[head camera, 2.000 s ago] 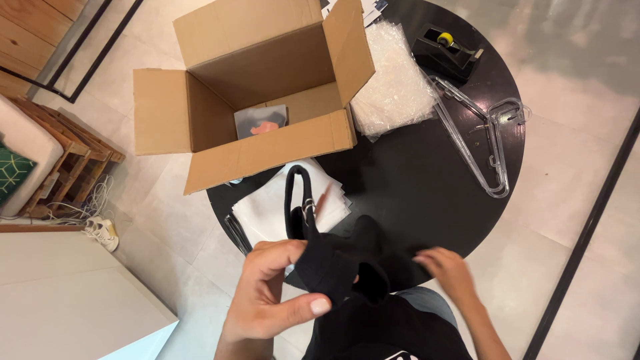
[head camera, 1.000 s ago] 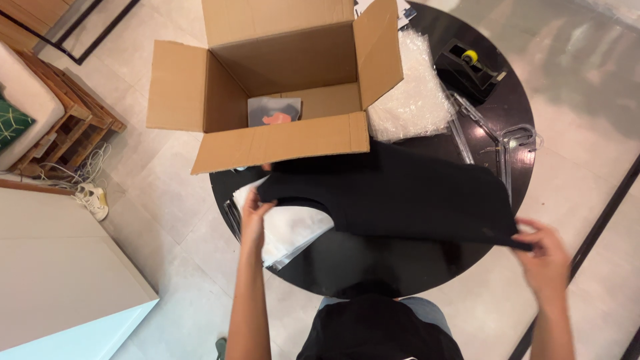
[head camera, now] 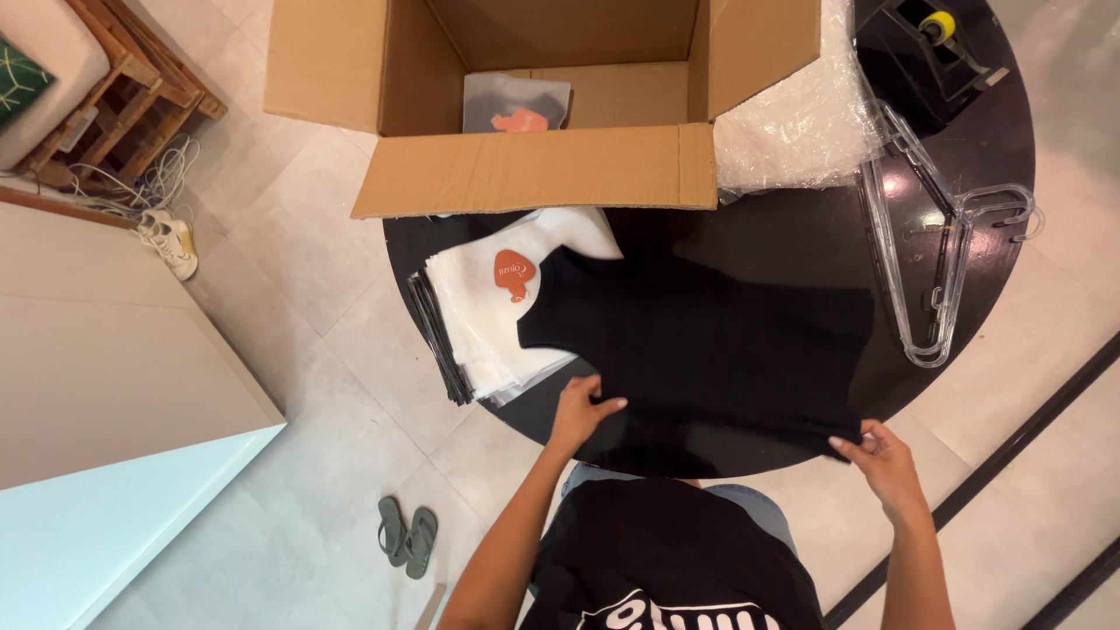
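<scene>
A black sleeveless garment [head camera: 709, 341] lies spread on the round black table [head camera: 665, 446], its neck end over a stack of white plastic bags [head camera: 490, 341]. My left hand [head camera: 584, 411] is at the garment's near edge beside the armhole; whether its fingers pinch the cloth is hard to tell. My right hand [head camera: 875, 455] pinches the near corner of the hem between thumb and fingers. An orange tag or print [head camera: 514, 276] shows on the top bag.
Behind stands an open cardboard box [head camera: 542, 171] with a translucent packet [head camera: 516, 105] inside. Bubble wrap [head camera: 787, 140], a tape dispenser [head camera: 936, 61] and clear plastic hangers [head camera: 932, 236] lie at the right. Flip-flops [head camera: 407, 535] are on the floor.
The black garment was bunched up in my left hand, then stretched out between both hands, and now lies flat on the table. My left hand has moved from the neck end to the near edge.
</scene>
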